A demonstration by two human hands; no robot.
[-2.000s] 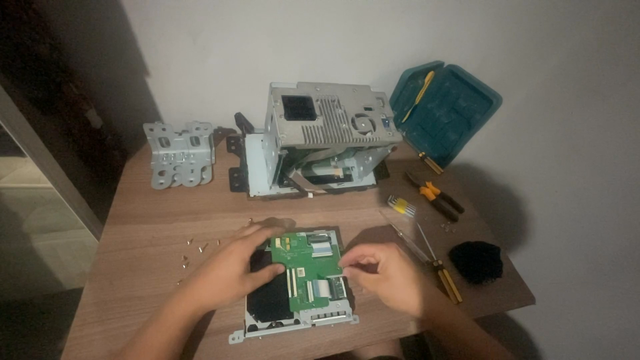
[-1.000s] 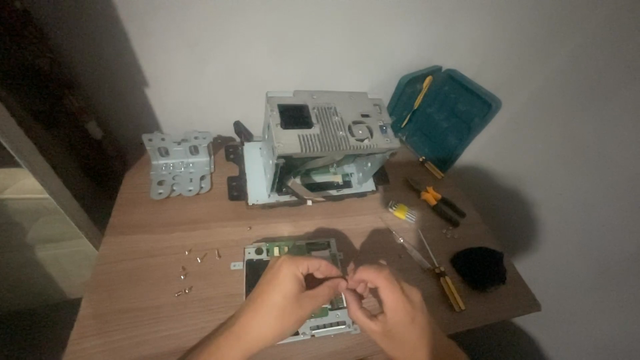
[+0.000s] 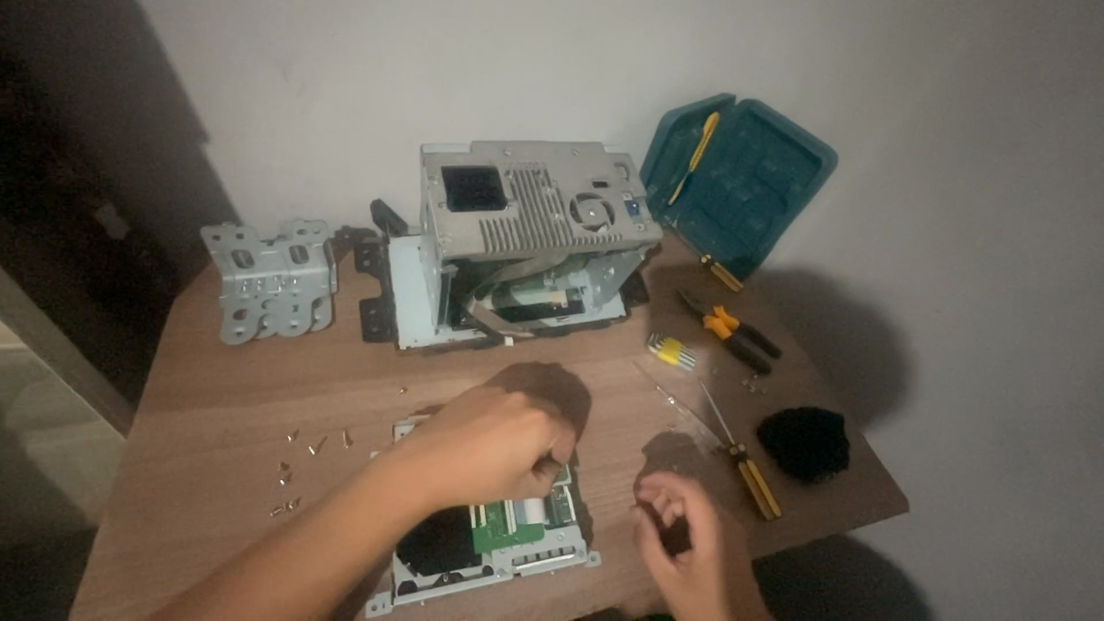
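Observation:
A metal frame (image 3: 440,589) bearing a green circuit board (image 3: 507,539) with ribbon cables lies at the table's near edge. Over its upper part is my left hand (image 3: 496,448), fingers curled together; whether a small piece is between the fingertips cannot be told. My right hand (image 3: 681,535) is right of the frame, above the table, with thumb and fingers apart and nothing visible in it. Nearest to it is a screwdriver with a yellow and black handle (image 3: 756,487). My left forearm and hand cover part of the board.
A metal-cased electronic unit (image 3: 535,207) stands at the back, a metal bracket (image 3: 274,280) to its left. Small screws (image 3: 317,445) lie at left. At right are pliers (image 3: 731,332), hex keys (image 3: 671,351), a black cloth-like bundle (image 3: 804,442) and a teal tool case (image 3: 776,181).
My hands met fingertip to fingertip over the board one second ago; now they are apart. The right hand has moved right, off the frame, and opened.

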